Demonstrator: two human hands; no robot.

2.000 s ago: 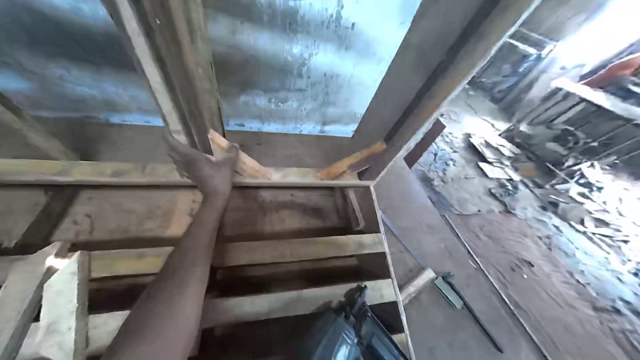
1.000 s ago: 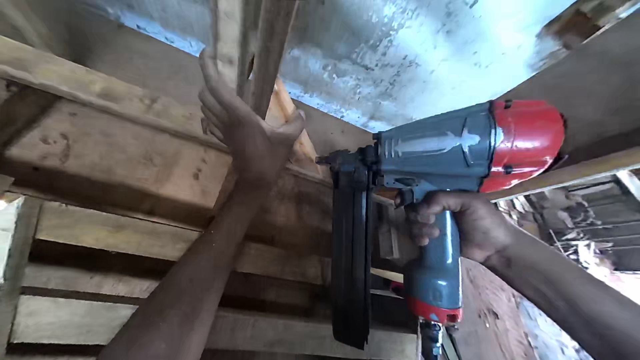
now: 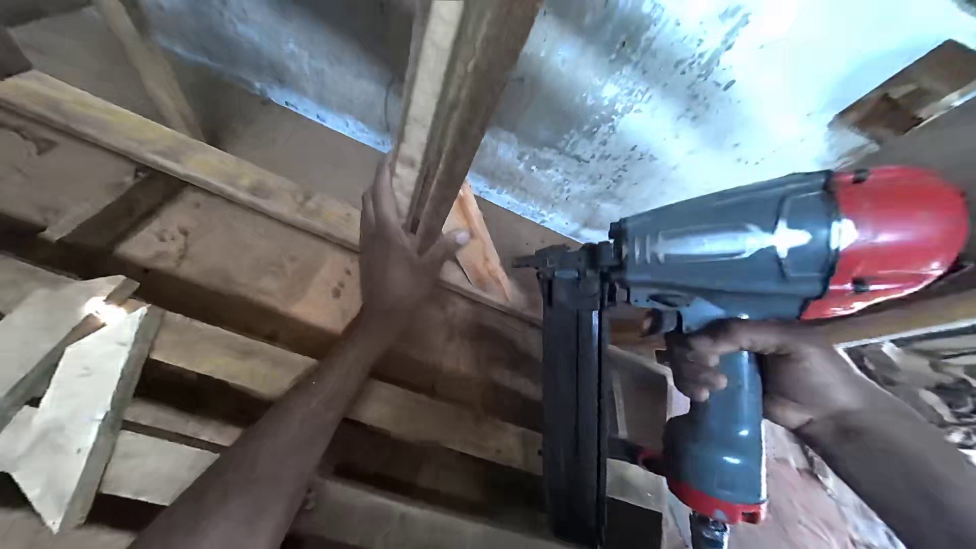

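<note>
My right hand (image 3: pixel 747 366) is wrapped around the handle of a pneumatic nailer (image 3: pixel 724 236), grey with a red cap and a long black magazine. The tool's nose points left, a short way right of an orange-brown wood block (image 3: pixel 482 244). My left hand (image 3: pixel 400 267) grips the lower end of an upright timber (image 3: pixel 457 99), fingers on its left side and thumb on its right. That end stands at the long wooden rail (image 3: pixel 252 183) of a slatted frame. The thumb is near the wood block. The nailer hides part of the frame.
Wooden slats (image 3: pixel 427 419) with dark gaps run below the rail. Pale angled wood pieces (image 3: pixel 84 396) stick up at the left. Behind the frame is a worn bluish wall (image 3: pixel 595 99). Scrap wood (image 3: pixel 930 389) lies on the ground at the right.
Two seconds ago the nailer was low at the bottom edge; my right hand now holds it up beside the rail. My left hand stays at the upright timber. The view has turned and come closer.
</note>
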